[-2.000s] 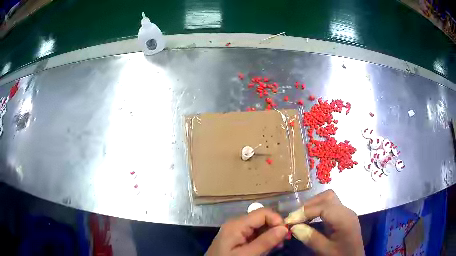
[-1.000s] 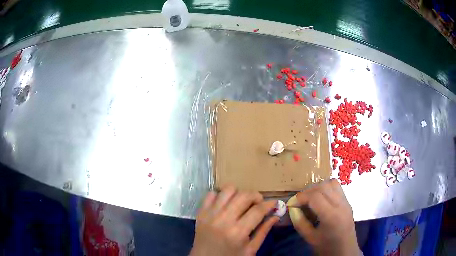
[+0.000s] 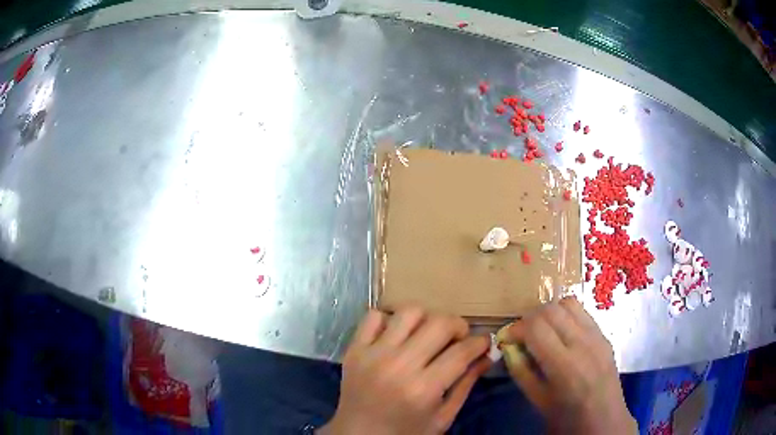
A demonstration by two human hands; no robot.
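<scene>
My left hand (image 3: 413,370) is at the near edge of the cardboard pad (image 3: 459,229) and pinches a small white disc (image 3: 495,347) between thumb and fingertip. My right hand (image 3: 562,361), with pale yellow finger cots, meets the disc from the right. Its fingertips are closed together; whether they hold something is too small to tell. A whitish glue cap (image 3: 494,239) stands on the pad with a thin sliver beside it. One red piece (image 3: 525,257) lies near the cap.
Red pieces (image 3: 619,246) lie heaped right of the pad, with more scattered behind it. White discs with red marks (image 3: 687,276) cluster farther right. A bottle's base (image 3: 316,7) shows at the top edge. Blue bins (image 3: 119,374) are below the table edge.
The view has shifted, so the pad sits further right and higher. The left hand moved from a red piece at the fingertips to pinching a white disc, and both hands stay together.
</scene>
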